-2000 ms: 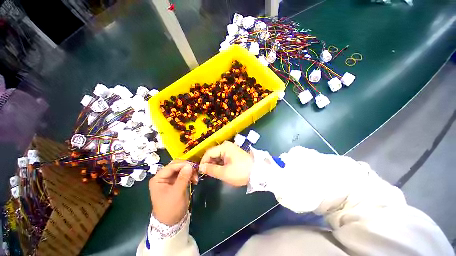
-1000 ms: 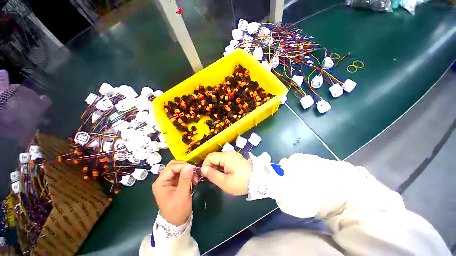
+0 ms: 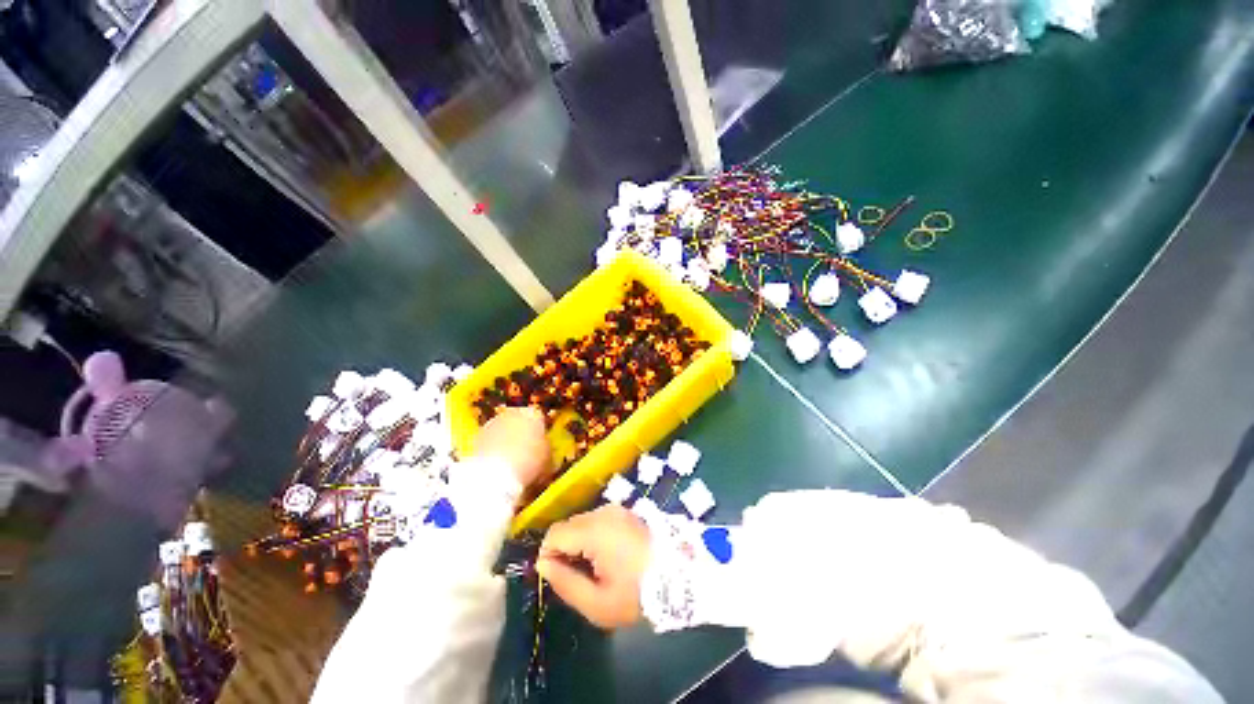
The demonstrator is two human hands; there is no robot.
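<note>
My left hand point(image 3: 514, 443) reaches over the near left edge of the yellow parts bin point(image 3: 635, 437). Its fingers are over the black-and-orange connectors point(image 3: 605, 369) inside, and I cannot tell whether it holds one. My right hand point(image 3: 597, 564) is closed on lead wires point(image 3: 538, 622) just in front of the bin. Thin dark and yellow wire ends hang below its fingers. Several white housings point(image 3: 697, 498) lie between my right hand and the bin's near side.
Wired units with orange ends point(image 3: 399, 426) are piled left of the bin. More wired units point(image 3: 827, 289) and yellow loops point(image 3: 931, 230) lie beyond it. A cardboard box point(image 3: 282, 646) stands at the lower left, a pink fan point(image 3: 145, 420) behind it. Plastic bags point(image 3: 956, 35) lie far back.
My left hand has left the wires at my right fingertips and moved up and forward into the bin. My right hand still holds wires. The view has shifted, showing more background.
</note>
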